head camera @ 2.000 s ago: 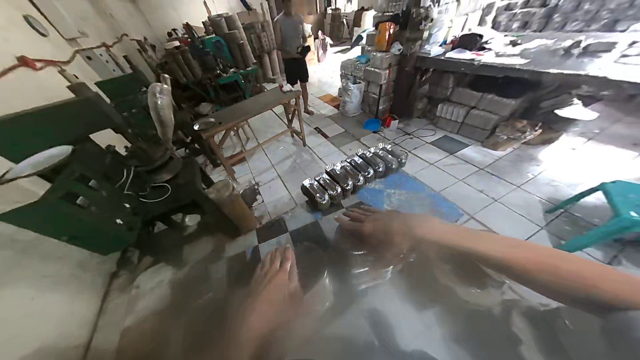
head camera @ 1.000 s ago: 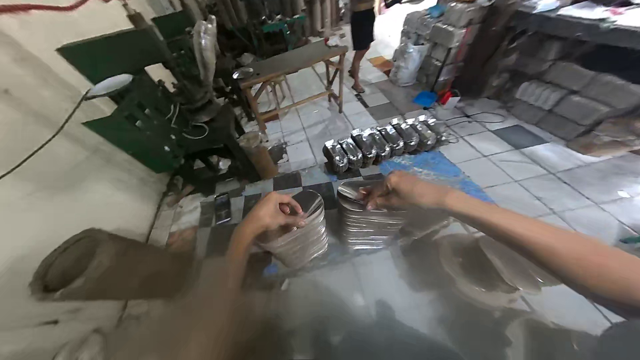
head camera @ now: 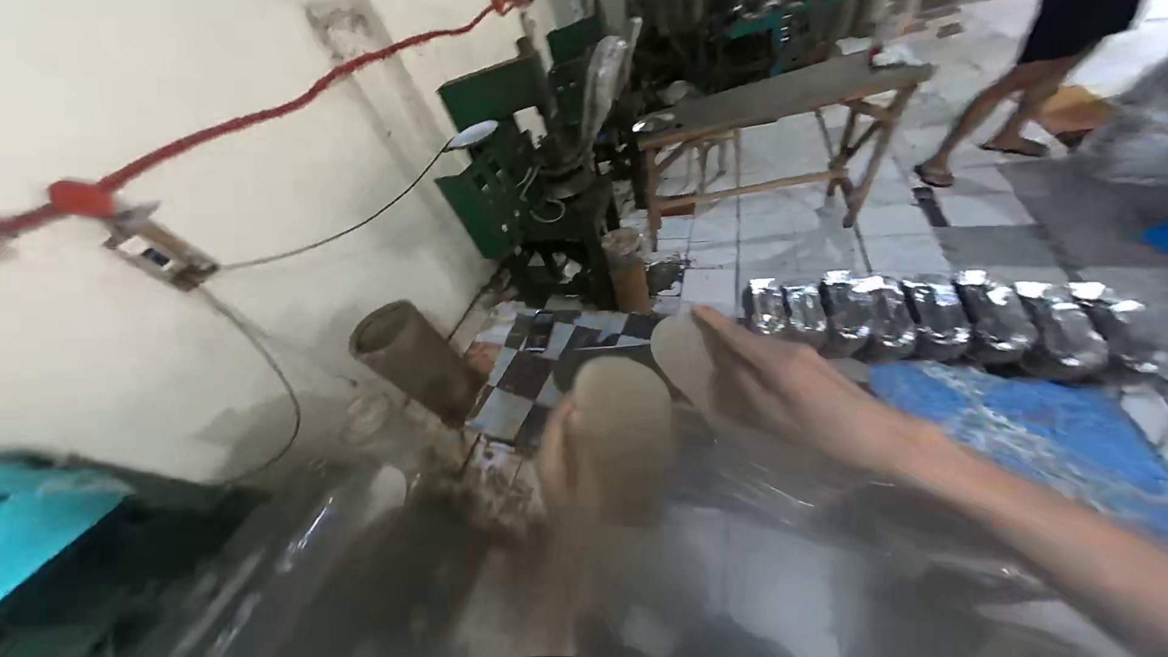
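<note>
Motion blurs both hands. My left hand (head camera: 555, 465) is closed around the side of a pale, round-ended stack (head camera: 622, 411), perhaps of shoe-sole-shaped pieces. Just to its right, my right hand (head camera: 776, 379) grips a flat pale oval piece (head camera: 681, 358) by its edge. A thin dark sheet with a rounded edge (head camera: 575, 360) shows behind the stack. Beneath the hands lies a surface covered in glossy clear plastic (head camera: 757, 566). What lies under the stack is hidden.
A row of plastic-wrapped bundles (head camera: 935, 315) stands beyond, beside a blue sheet (head camera: 1031, 420). Left are a brown cylinder (head camera: 411, 365) and a green machine (head camera: 493, 164). A wooden bench (head camera: 785, 96) stands at the back; a person's bare legs (head camera: 995, 114) show at upper right.
The view has swung left. My hands, apart over two layered stacks a second ago, are now close together, with pale round-ended pieces in them.
</note>
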